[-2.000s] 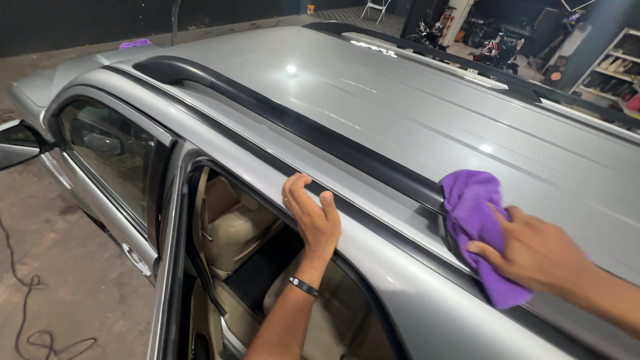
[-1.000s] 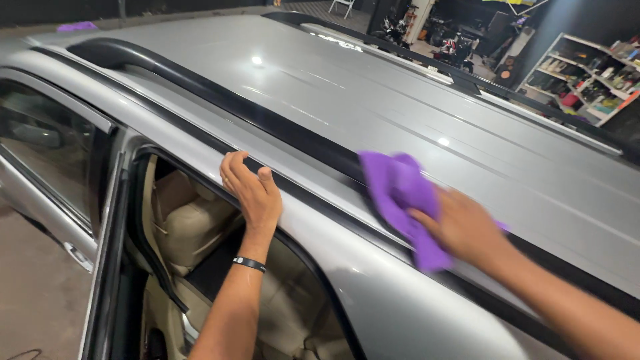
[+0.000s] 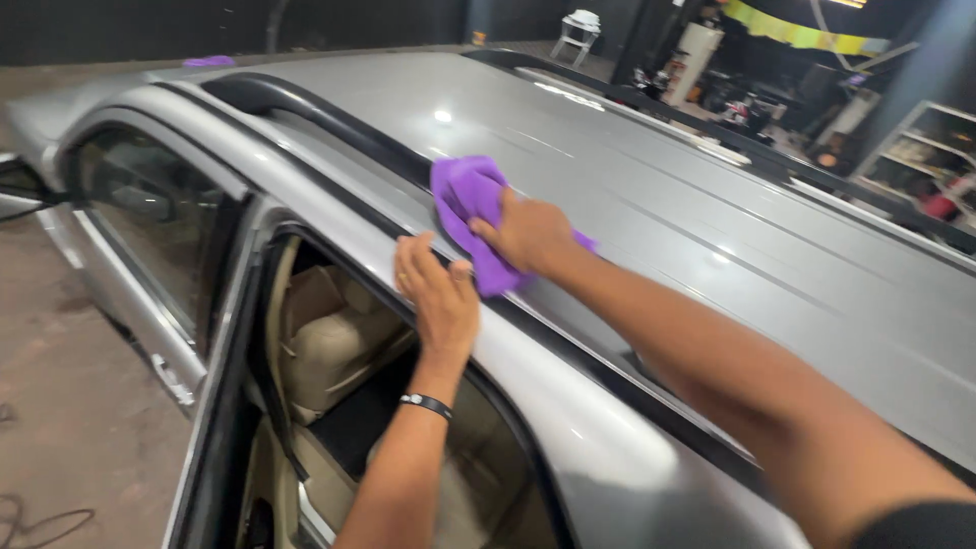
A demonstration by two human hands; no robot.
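A purple cloth point(image 3: 476, 221) is gripped in my right hand point(image 3: 534, 232) and lies wrapped over the black roof rail point(image 3: 335, 118) of a silver car. Its lower end hangs toward the black strip along the roof edge. My left hand point(image 3: 438, 301), with a black wristband, rests on the silver door frame edge above the rear door opening, just left of the cloth, and holds nothing. Behind my hands spreads the silver car roof point(image 3: 595, 175). Below my left hand, beige seats point(image 3: 335, 358) show through the opening.
The rear door point(image 3: 221, 396) stands open at the lower left, beside the front door window point(image 3: 149, 221) and side mirror point(image 3: 23, 183). A second purple cloth point(image 3: 210, 61) lies toward the car's front. Beyond are a second roof rail point(image 3: 648, 103), a white stool point(image 3: 577, 36), shelves point(image 3: 923, 152) and a cable point(image 3: 46, 526) on the floor.
My right hand has moved forward along the roof rail with the purple cloth, closer to my left hand. My left hand stays at the edge above the door opening.
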